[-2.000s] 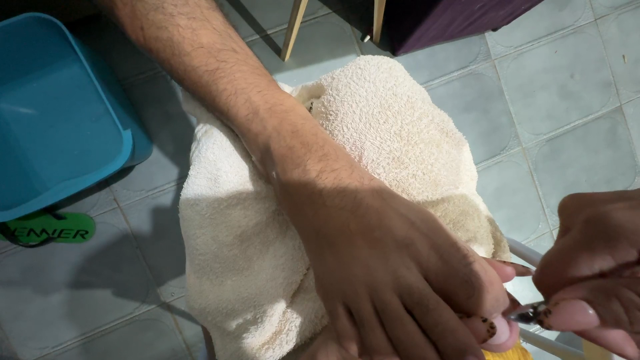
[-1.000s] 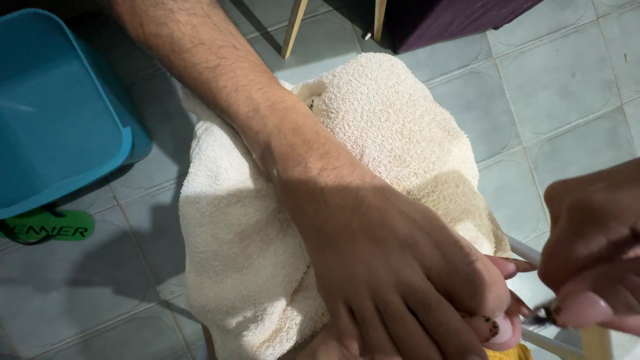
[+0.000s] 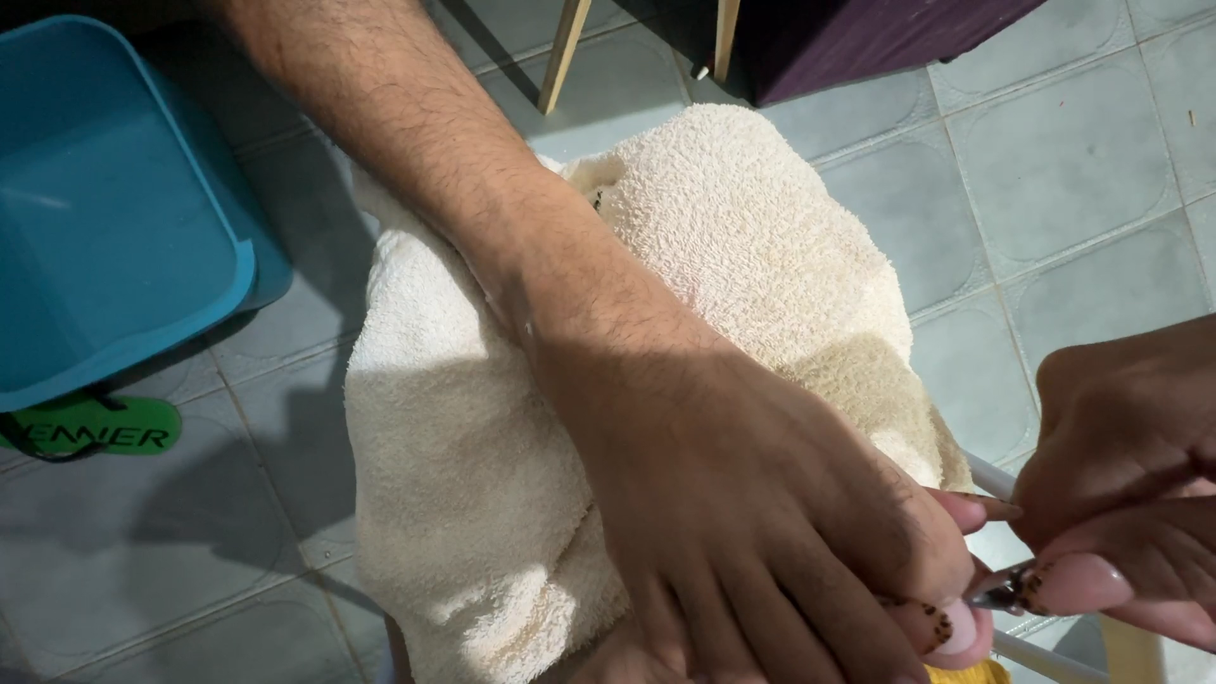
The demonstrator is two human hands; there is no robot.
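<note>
Another person's bare limb, seemingly a lower leg and foot (image 3: 703, 408), lies diagonally over a cream terry towel (image 3: 750, 218). Its thick digit, apparently the big toe, is at lower right. Around this digit my left hand (image 3: 917, 622) is closed, mostly hidden beneath; two fingertips with long, patterned nails show. My right hand (image 3: 1121, 503), at the right edge, grips a small metal tool (image 3: 997, 591) whose tip is against the digit's nail. The fingers hide most of the tool, so its exact kind cannot be told.
A blue plastic basin (image 3: 228, 204) stands on the tiled floor (image 3: 1064, 142) at left, beside a green flip-flop (image 3: 142, 425) bearing writing. Wooden legs (image 3: 565, 57) and a purple piece of furniture (image 3: 855, 47) are at the top. White metal tubing (image 3: 1045, 658) and something yellow (image 3: 969, 673) show at lower right.
My right hand and the metal tool have shifted slightly beside the thick digit, the tool's tip now against its nail. My left hand keeps its hold, and the limb stays on the towel.
</note>
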